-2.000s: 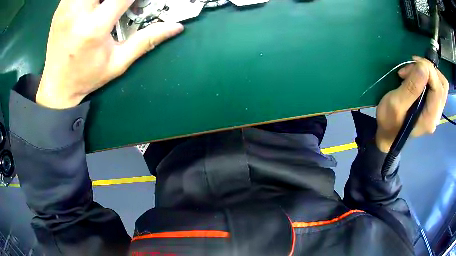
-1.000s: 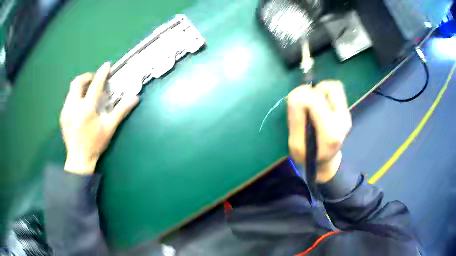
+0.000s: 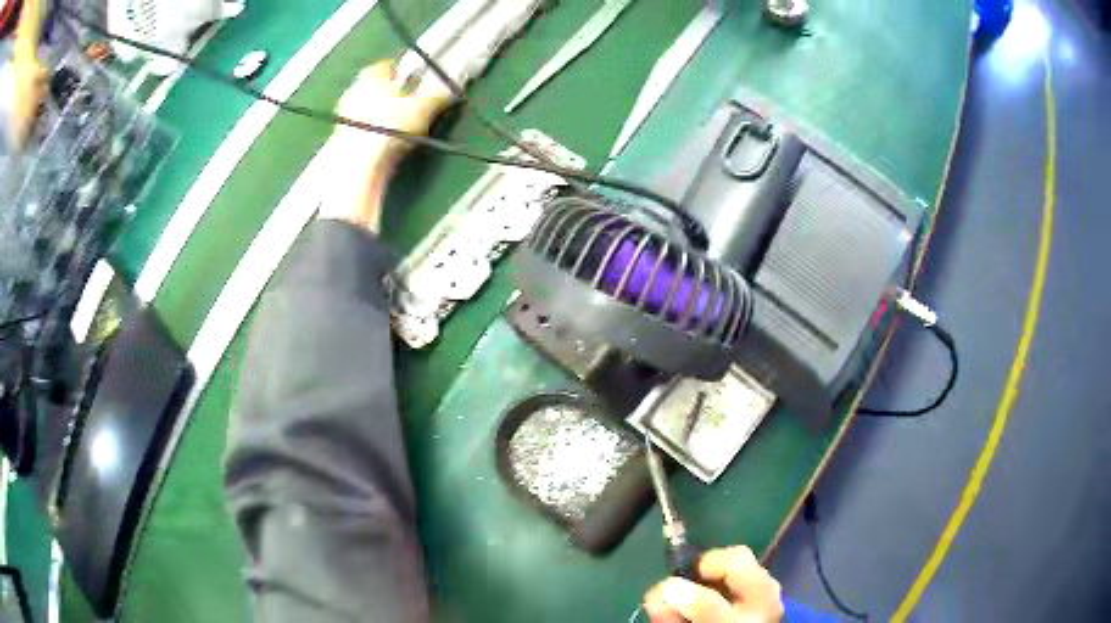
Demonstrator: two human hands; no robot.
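My left hand (image 3: pixel 390 116) reaches far forward and has its fingers around the near end of a long silver-white bracket assembly (image 3: pixel 481 34) at the top edge; its fingertips are blurred. A second bracket assembly (image 3: pixel 469 250) lies on the green mat between my left sleeve and a fan. My right hand (image 3: pixel 719 590), cut off by the bottom edge, holds a soldering iron (image 3: pixel 668 505). The iron's tip is by a pale sponge tray (image 3: pixel 719 456). Left of it is a black holder with shiny metal wool (image 3: pixel 563 460). No solder wire can be made out clearly.
A black fan (image 3: pixel 640 286) with a purple centre stands beside a grey ribbed unit (image 3: pixel 828 243). Black cables cross above my left hand. At the left are a black panel (image 3: pixel 116 450), clear packaging (image 3: pixel 73 207) and part of another person's hand (image 3: pixel 24 73). White strips lie on the mat.
The view has swung to the right and forward. My left hand has let go of the nearer assembly and moved to another one beyond it. The iron's tip has moved from the metal wool to the sponge tray.
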